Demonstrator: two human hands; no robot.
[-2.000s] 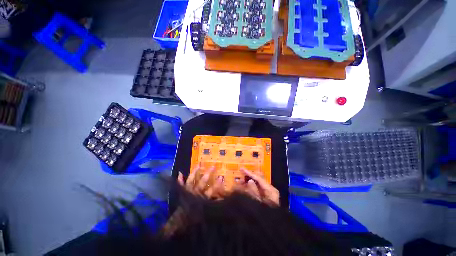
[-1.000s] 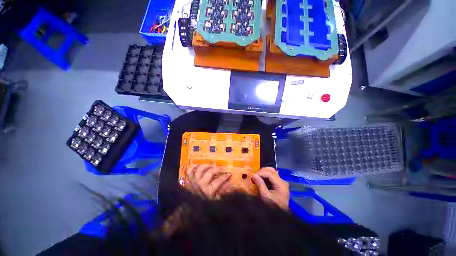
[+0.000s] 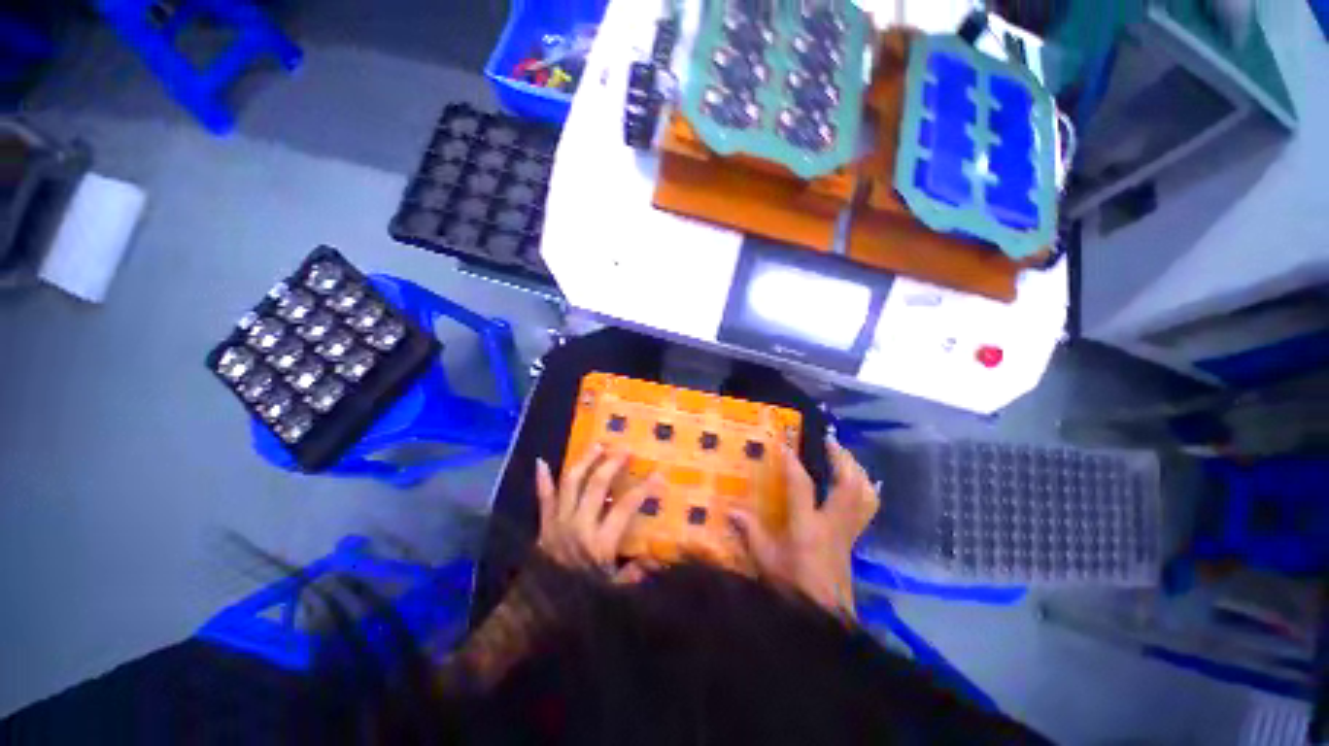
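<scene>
The orange jig base lies on the black lap tray in front of me. A back row of small dark components sits in its pockets, and a few more show in the front row between my hands. My left hand rests over the jig's left front part, fingers apart. My right hand is over the right front part, fingers spread, some fingertips on the jig. Whether either hand pinches a small part cannot be seen. My hair hides the jig's front edge.
The white machine stands ahead with teal frames on orange fixtures. A black module tray is on a blue stool at left, an empty black tray behind it. A clear blister tray is at right, a blue parts bin beyond.
The camera view has turned, so the machine appears tilted. My left fingers have spread and moved left, and my right hand has opened out over the jig's right side. More front-row components show between them.
</scene>
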